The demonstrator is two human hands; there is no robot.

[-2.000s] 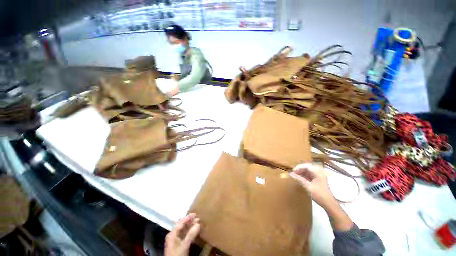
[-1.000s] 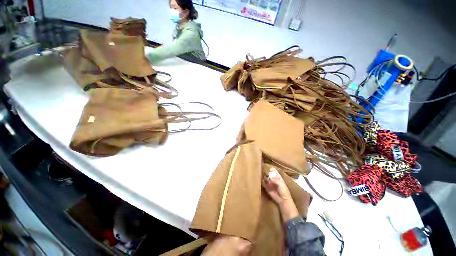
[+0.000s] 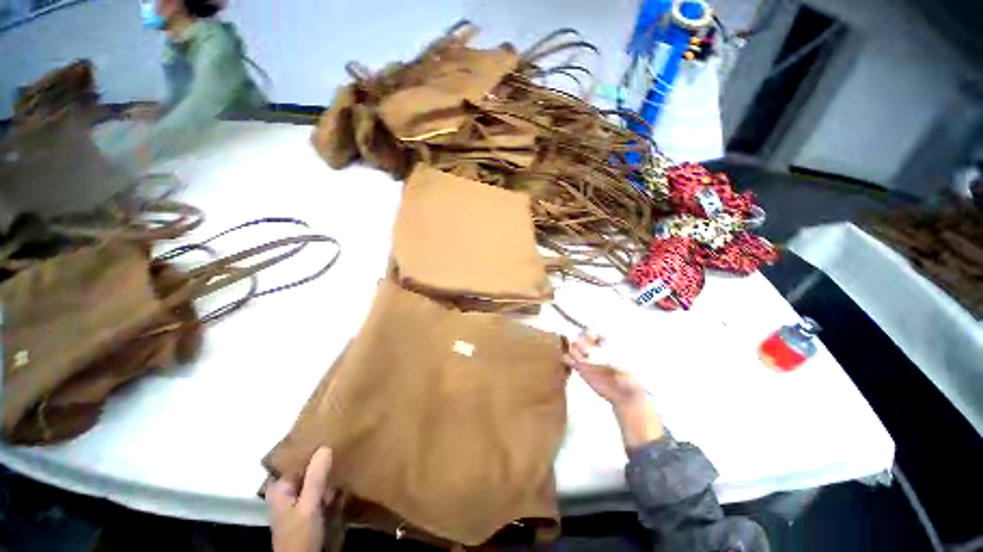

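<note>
A tan-brown bag body (image 3: 453, 421) lies in front of me at the table's near edge, with a small pale label (image 3: 464, 348) near its top. My left hand (image 3: 302, 501) holds the bag's lower left corner, thumb on top and the other fingers hidden under it. My right hand (image 3: 598, 372) pinches the bag's upper right edge between the fingertips. Another folded brown piece (image 3: 469, 237) lies just beyond, touching the bag's top edge.
Brown bags (image 3: 86, 334) with handles lie at left. A heap of bags with tangled straps (image 3: 517, 140) is at the back. Red-black patterned bundles (image 3: 670, 267) and a bottle with red-orange (image 3: 789, 345) are at right. A person in green (image 3: 205, 81) stands across the white table (image 3: 711, 421).
The bag's striped face was up and now the face with the label is up, spread flatter. My right hand moved from its middle to the right edge. The view has turned right.
</note>
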